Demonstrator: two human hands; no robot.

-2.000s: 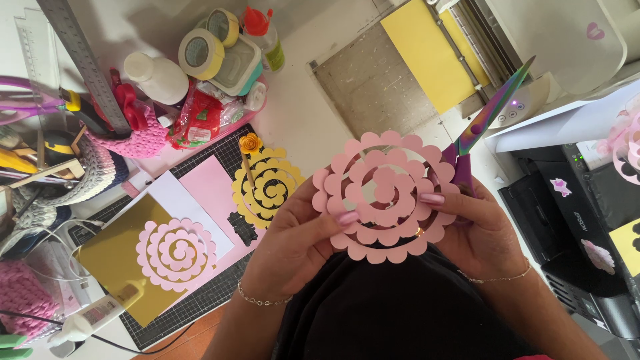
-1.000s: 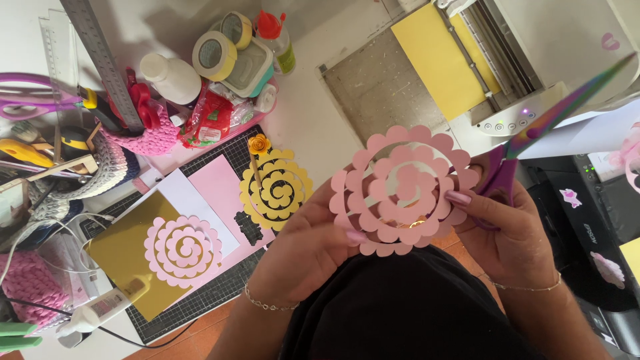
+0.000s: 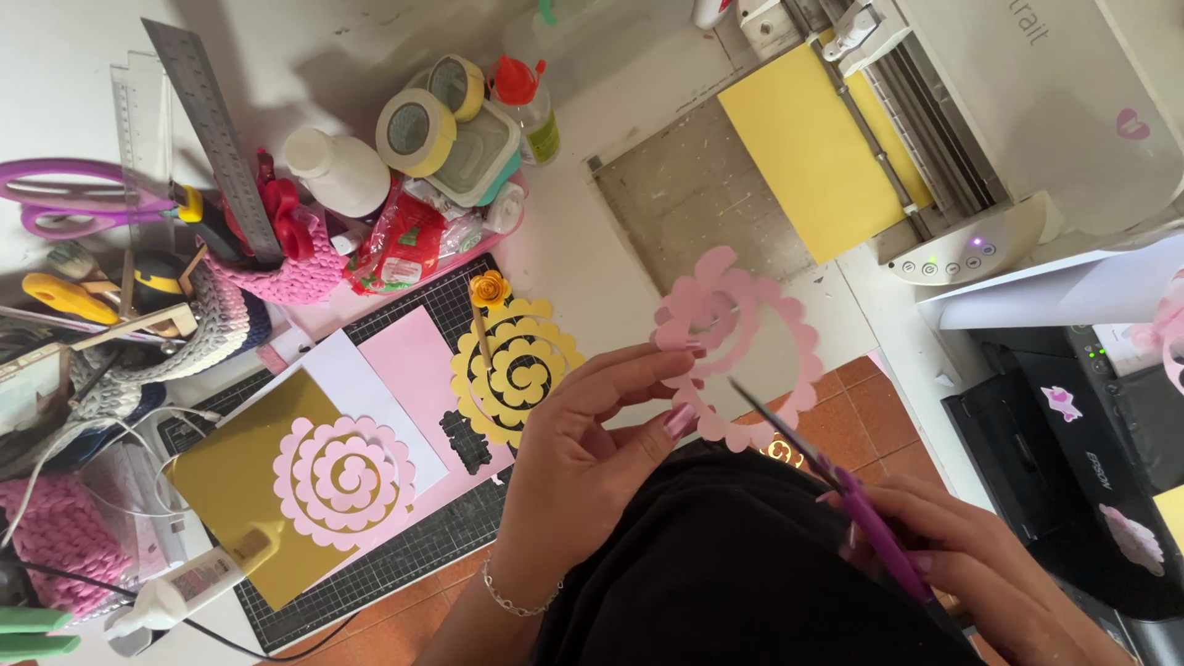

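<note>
A pink scalloped paper spiral (image 3: 797,370) hangs loosely from my left hand (image 3: 592,435), pinched between thumb and fingers near its left side. My right hand (image 3: 943,546) holds scissors with a purple handle (image 3: 874,527) and a dark blade pointing up and left toward the spiral's lower part. Whether the blade touches the paper I cannot tell. To the left, a yellow scalloped spiral (image 3: 518,375) with a small orange paper rose (image 3: 489,289) beside a wooden stick lies on the cutting mat, and a light pink spiral (image 3: 347,476) lies on gold card (image 3: 250,490).
A cutting machine (image 3: 1045,111) holding a yellow sheet (image 3: 814,148) stands at upper right, a black printer (image 3: 1064,472) below it. Tape rolls (image 3: 416,132), a white bottle (image 3: 338,171) and a red-capped bottle (image 3: 523,106) stand upper left, near tool baskets (image 3: 277,264). A cutting mat (image 3: 388,578) lies lower left.
My hands have moved apart. The right hand has left the spiral, and the scissors have swung from pointing up and right to up and left. The spiral has loosened and hangs from my left hand.
</note>
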